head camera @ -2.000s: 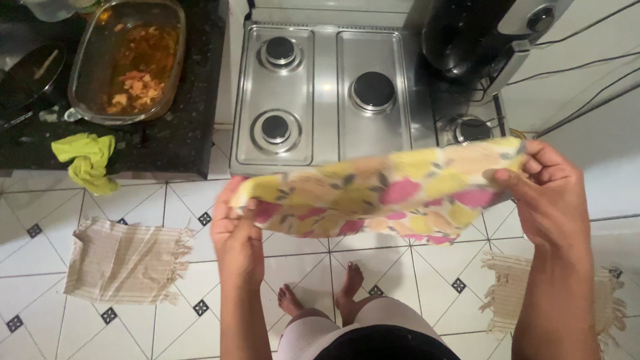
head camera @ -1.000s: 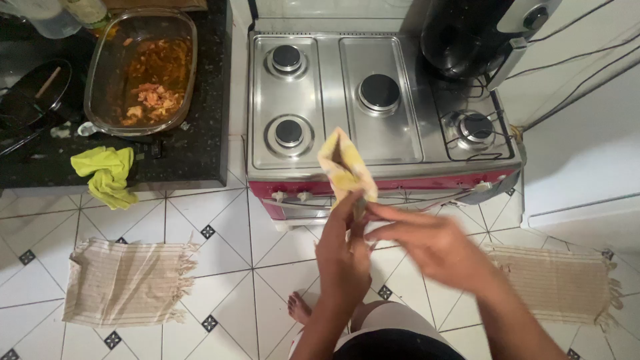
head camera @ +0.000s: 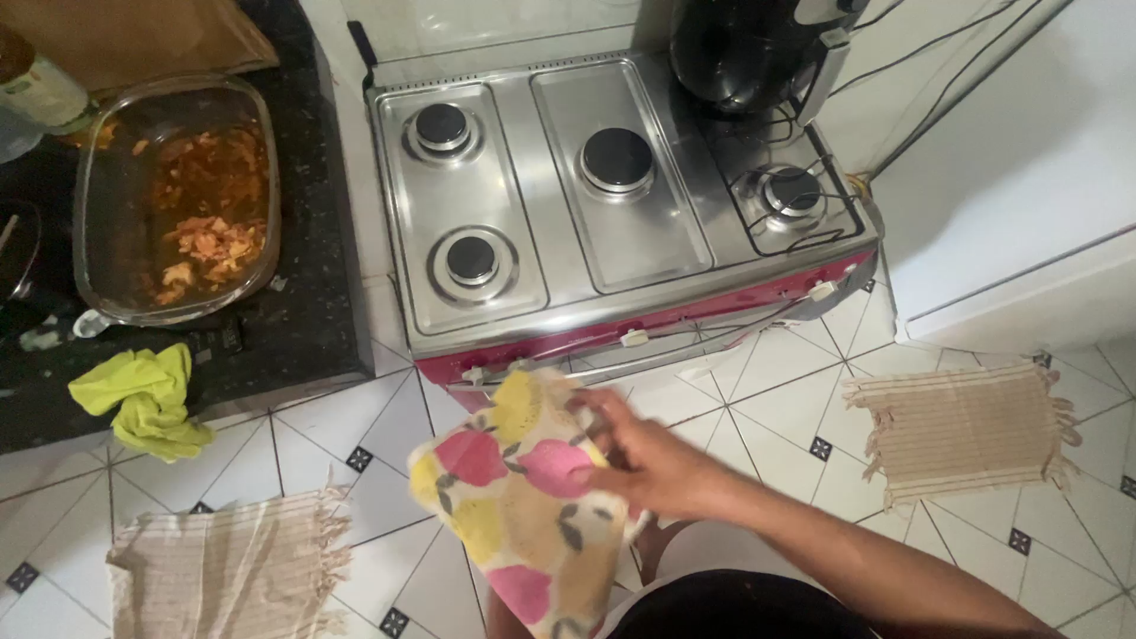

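A folded cloth with a yellow, pink and peach fruit print (head camera: 532, 506) hangs in front of the stove, over the floor tiles. My right hand (head camera: 652, 461) grips its right edge between thumb and fingers. My left hand is hidden behind the cloth; only a bit of the left forearm shows below it. Beyond the cloth stands a stainless-steel gas stove (head camera: 555, 240) with a red front, its left and middle burners without grates. A wire grate (head camera: 803, 240) lies around the right front burner.
On the dark stone counter (head camera: 311, 328) at left are a glass baking dish (head camera: 275, 204) with food remains, a bottle (head camera: 44, 89) and a lime-green cloth (head camera: 146, 395) over the edge. A black air fryer (head camera: 737, 53) stands at the stove's right rear. Fringed mats (head camera: 231, 568) (head camera: 972, 435) lie on the floor.
The printed cloth, spread wide between both hands two seconds ago and bunched upright one second ago, now hangs as a folded panel, lower and nearer to me. My left hand has gone behind it.
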